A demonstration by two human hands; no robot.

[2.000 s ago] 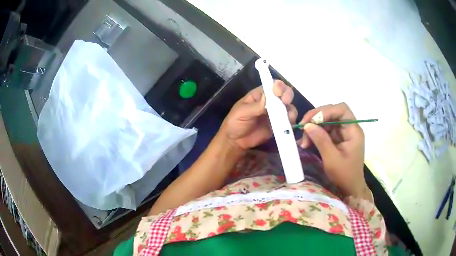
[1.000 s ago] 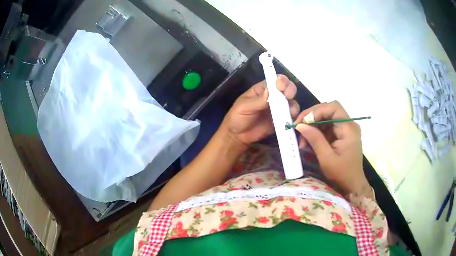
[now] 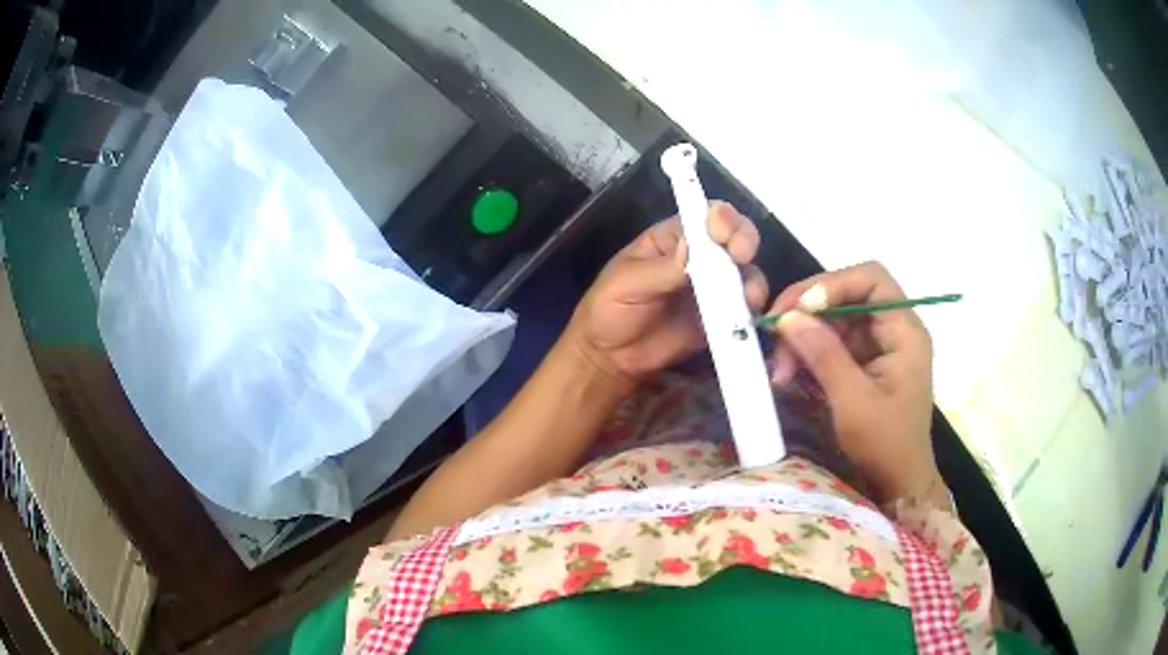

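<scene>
My left hand (image 3: 647, 301) holds a slim white handle assembly (image 3: 740, 384) around its upper part, above my aproned lap. Its narrow neck and small round head point up and away; its wide end points toward me. A small dark button spot shows on its face. My right hand (image 3: 865, 365) pinches a thin dark green rod (image 3: 897, 305) between thumb and fingers. The rod's near tip is beside the handle's right edge, by the button spot; whether it touches cannot be told.
A translucent white bag (image 3: 275, 307) drapes over the grey bench machine at left, beside its green button (image 3: 494, 211). A brown carton (image 3: 64, 512) stands at lower left. A pile of small white plastic parts (image 3: 1121, 288) and blue-handled cutters (image 3: 1140, 527) lie on the pale table (image 3: 820, 115) at right.
One second ago the rod's tip was on the button spot; now it is off to the right of it. The handle has shifted slightly, still in my left hand.
</scene>
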